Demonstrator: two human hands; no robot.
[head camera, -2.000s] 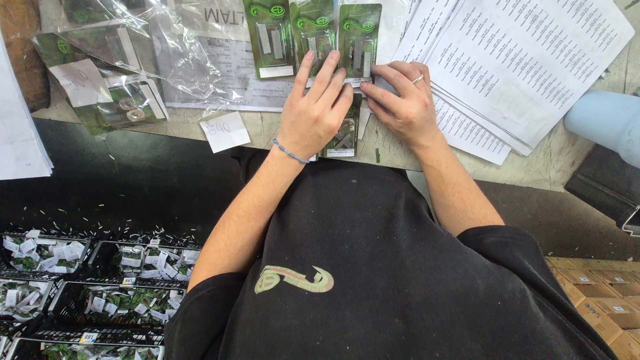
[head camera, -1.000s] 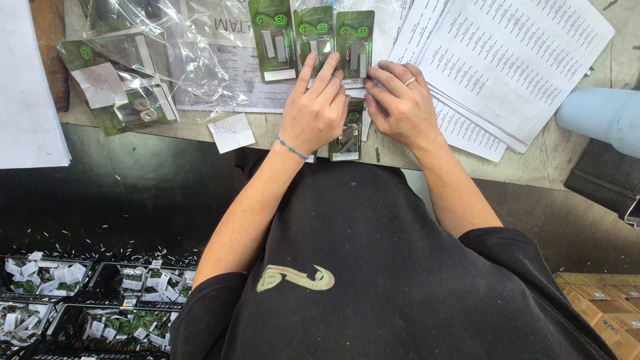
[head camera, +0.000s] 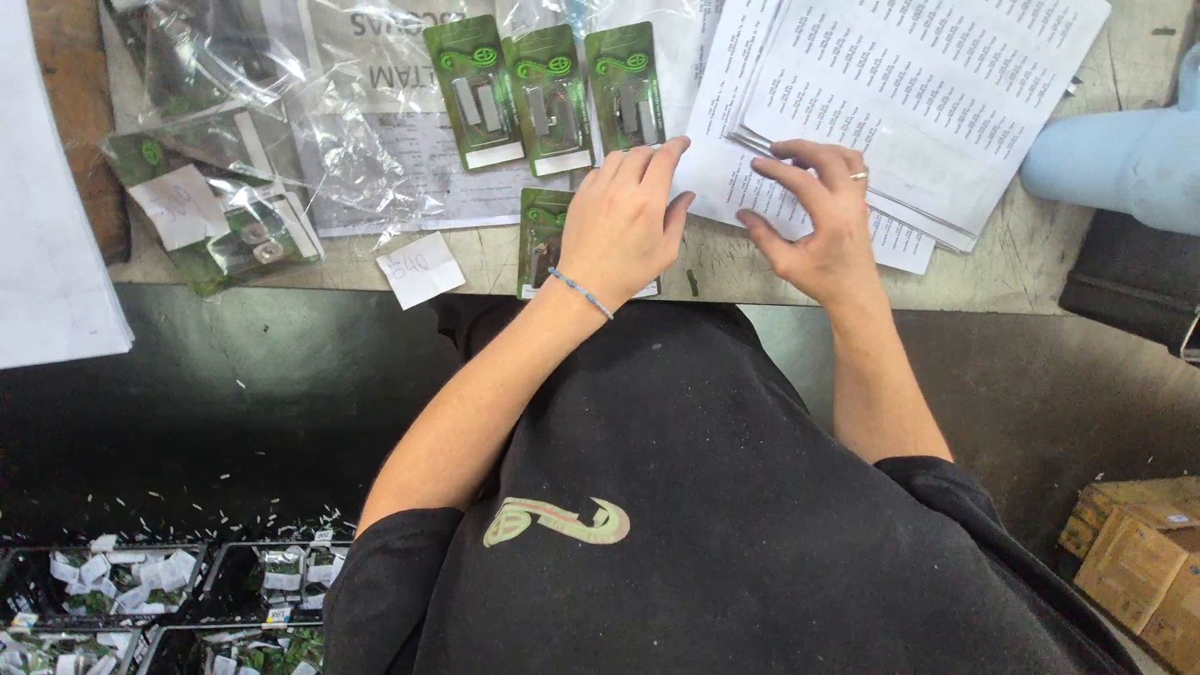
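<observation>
Three green blister packs lie side by side at the table's back: the left pack, the middle pack and the right pack, each with grey rectangular parts under clear plastic. My left hand rests palm down just below the right pack, fingers slightly apart, and partly covers another green pack at the table's front edge. Whether anything is under the palm is hidden. My right hand is over the printed label sheets, thumb and fingers spread, with nothing seen between them.
Clear plastic bags and a bagged green pack with round metal parts lie left, near a handwritten paper slip. A light blue tumbler lies right. Black crates of packs stand below left, cardboard boxes below right.
My right hand has moved right, from beside the right pack to over the label sheets, and its fingers have spread. My left hand has come down off the packs in the row.
</observation>
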